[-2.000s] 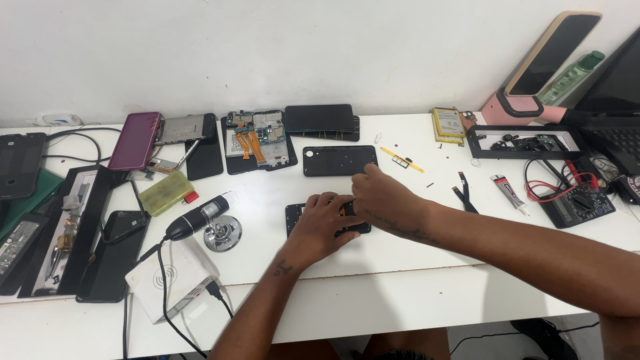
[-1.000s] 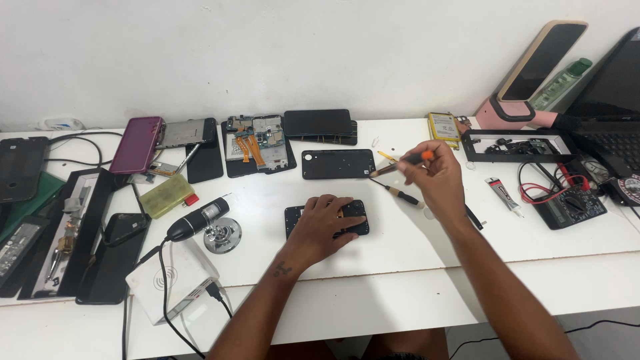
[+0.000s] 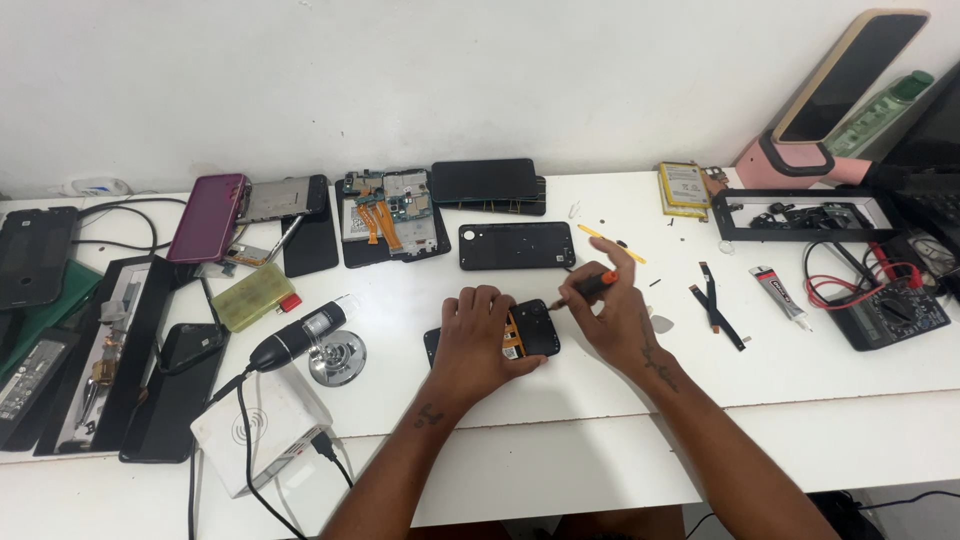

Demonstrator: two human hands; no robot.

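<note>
An opened black phone (image 3: 538, 339) lies across the white table, an orange flex cable showing at its middle. My left hand (image 3: 474, 334) rests flat over its left part, the thumb along the near edge. Between the fingers of my right hand (image 3: 611, 311) is a screwdriver (image 3: 592, 286) with a black and orange handle, its tip at the phone's upper right corner. Whether the tip sits in a screw cannot be told. Just beyond lies a black phone back cover (image 3: 516, 246). A yellow strip (image 3: 630, 252) lies behind my right hand.
At left stand a USB microscope (image 3: 300, 334), a white box (image 3: 259, 431) with cables and a black parts tray (image 3: 109, 360). Phone boards (image 3: 397, 206) lie at the back. Rightward are flex cables (image 3: 716, 307), a glue tube (image 3: 780, 296), a multimeter (image 3: 889, 315) and a parts box (image 3: 806, 214).
My right hand, raised with the screwdriver beyond the phone one second ago, has come down and left to its corner. My left hand stays on the phone.
</note>
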